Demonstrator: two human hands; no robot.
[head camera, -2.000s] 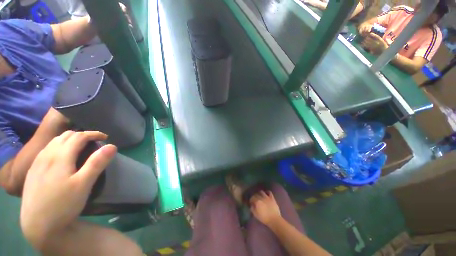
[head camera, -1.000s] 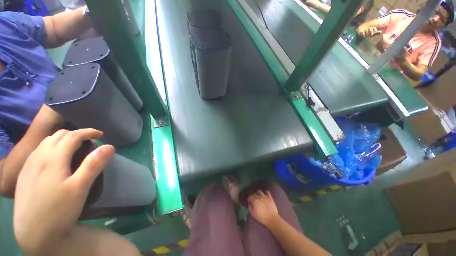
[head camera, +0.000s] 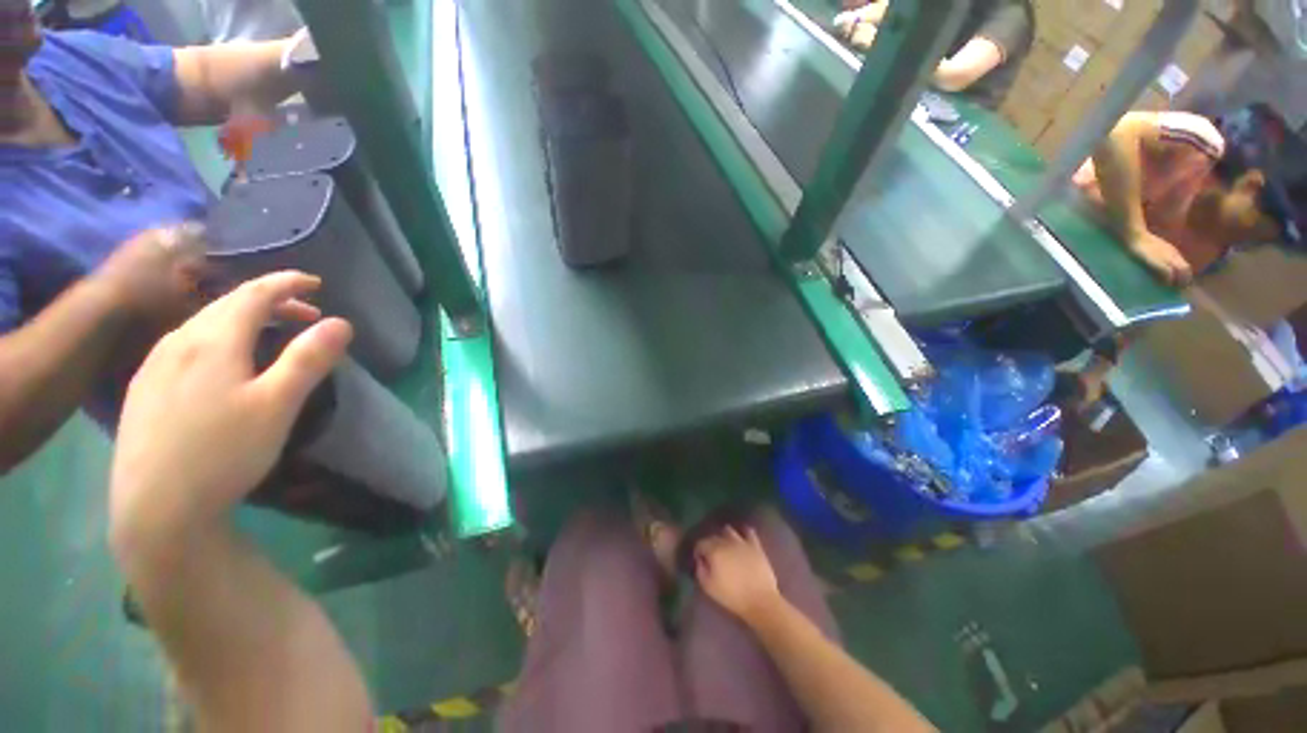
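Note:
My left hand (head camera: 215, 415) is large at the left, with thumb and fingers around the dark end of a grey speaker housing (head camera: 380, 444). This housing leans at the near end of the side bench; my hand hides much of its end. Two more housings (head camera: 273, 215) stand behind it, dark ends with corner holes facing up. My right hand (head camera: 738, 573) rests on my right knee over a dark patch, fingers slightly apart, with no housing in it. Two dark housings (head camera: 591, 193) stand one behind the other on the green conveyor belt (head camera: 659, 351).
Green rails (head camera: 476, 430) and uprights flank the belt. A person in blue (head camera: 101, 186) works close at the left. A blue tub (head camera: 846, 487) of crumpled blue bags stands right of the belt end. Cartons (head camera: 1218, 587) are at the right. People sit along the far line.
My left hand has risen slightly and moved right, and the housing's end has tilted. The blue-clad person's near hand has come beside the bench housings. The view has shifted. My right hand stays on my knee.

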